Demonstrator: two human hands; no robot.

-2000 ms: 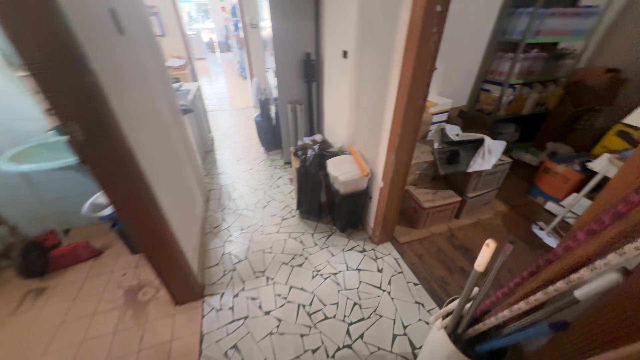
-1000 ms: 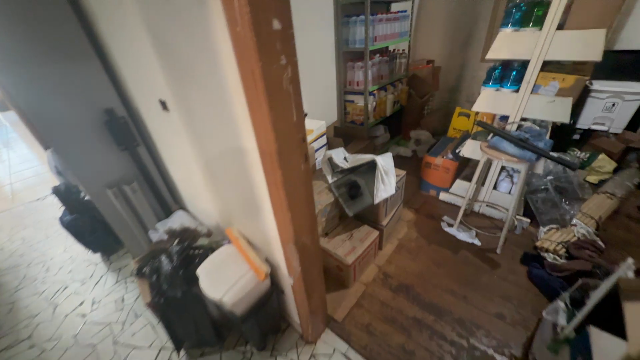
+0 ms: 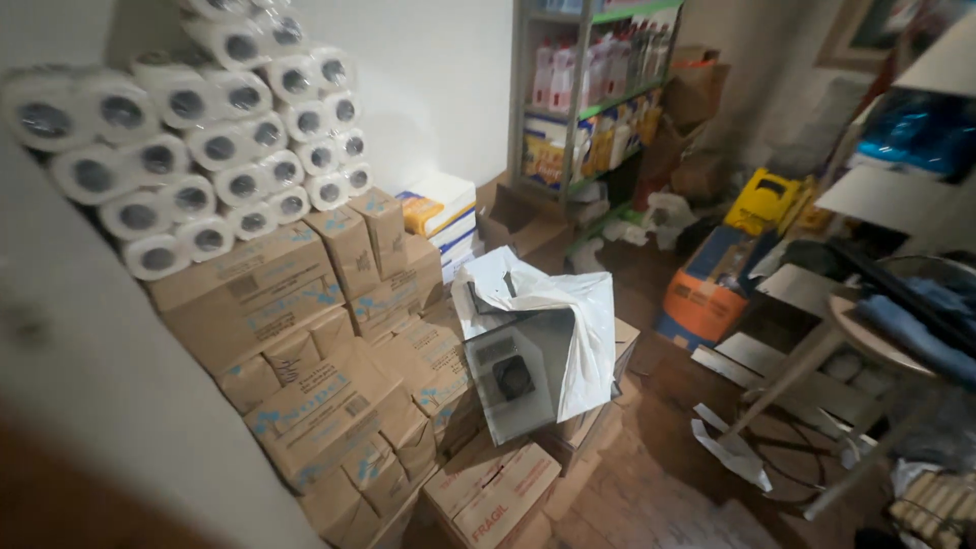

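Note:
Neither my left hand nor my right hand shows in the head view. Paper-wrapped packages are stacked at the left, with plastic-wrapped paper rolls piled on top. Near the middle, a white plastic bag lies draped over a grey object with a dark round part, which rests tilted on cardboard boxes. A closed cardboard box bearing red writing sits on the floor in front of it. Packs with blue and orange print stand against the white wall.
A metal shelf holds bottles and packets. An orange and blue box and a yellow object stand beyond. At the right, a round stool bears blue cloth. White scraps lie on the wooden floor.
The view has swung right and moved from the tiled hallway to the storage room. The stacked packages and paper rolls have come into sight; the black bags by the door frame are out of view.

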